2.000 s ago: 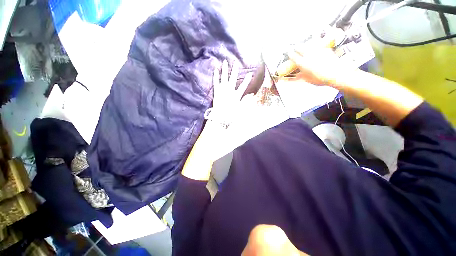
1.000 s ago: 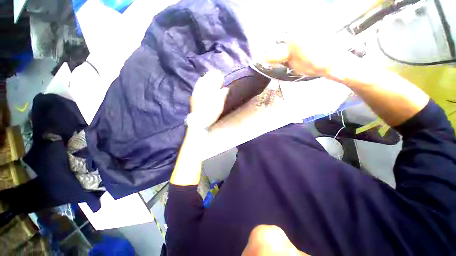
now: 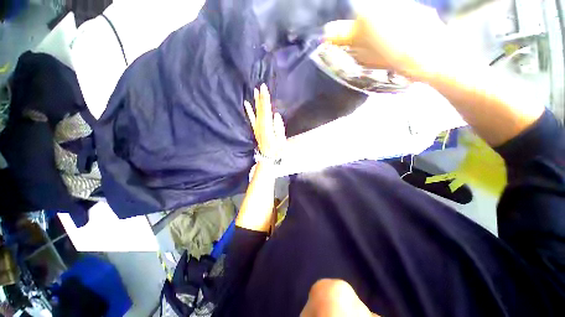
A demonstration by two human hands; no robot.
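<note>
The navy garment (image 3: 179, 117) lies wrinkled over the board, from the top centre down to the left. My left hand (image 3: 267, 127) lies on its lower right edge, fingers spread and pointing up. My right hand (image 3: 378, 37) is closed around the handle of the steam iron (image 3: 356, 73), whose silver edge shows below the hand. The iron is over the right part of the cloth; glare hides whether it touches. The dark buck (image 3: 322, 108) shows between my left hand and the iron.
A heap of navy and checked pieces (image 3: 37, 133) hangs at the left. White table cover (image 3: 148, 28) shows at the upper left and right of the buck. A blue container (image 3: 96, 285) and beige cloth (image 3: 201, 226) are below. Yellow material (image 3: 486, 167) is at the right.
The view has shifted, showing more below the table. My left hand has flattened again with fingers spread on the garment's edge. The iron in my right hand is now tilted with its silver edge visible.
</note>
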